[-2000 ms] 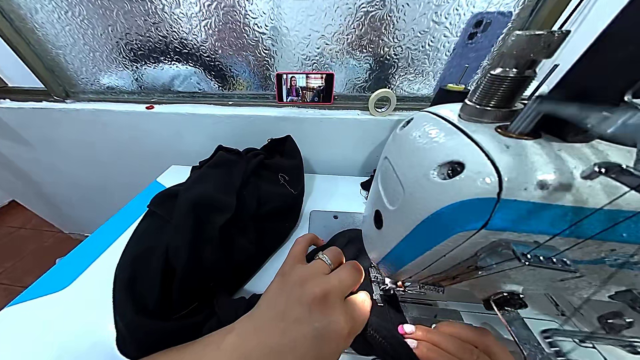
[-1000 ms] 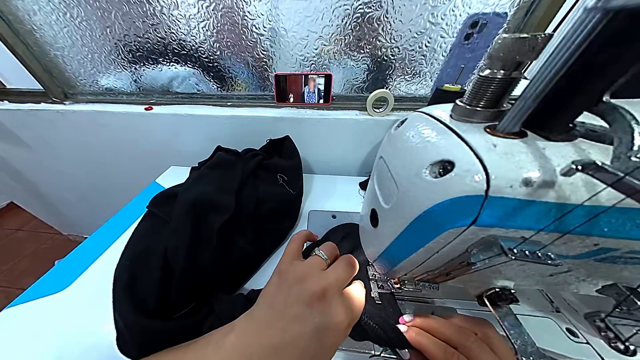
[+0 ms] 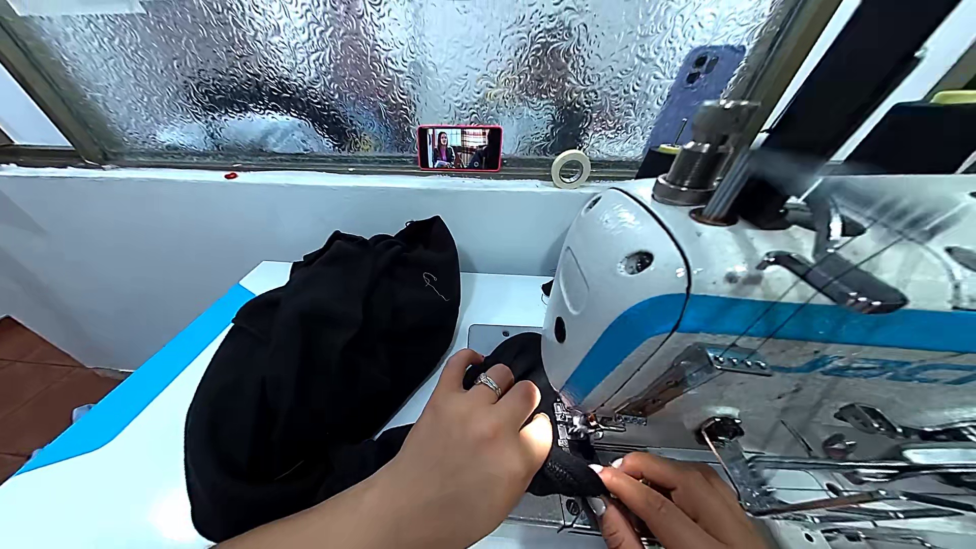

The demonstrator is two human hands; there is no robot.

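Note:
My left hand, with a ring on one finger, grips black fabric beside the presser foot of a white and blue industrial sewing machine. The fingertips of my right hand pinch the fabric's near edge, just in front of the foot. The cloth runs under the machine head; the needle point cannot be made out. More of the black fabric lies bunched on the white table to the left of my left hand.
On the window ledge stand a phone showing a video and a roll of tape. A purple phone leans at the window behind the machine. Threads and metal guides cross the machine's front at the right.
The fingers of my right hand have shifted their hold along the fabric edge near the foot. The linkage on top of the machine shows in different positions. The bunched fabric lies where it was.

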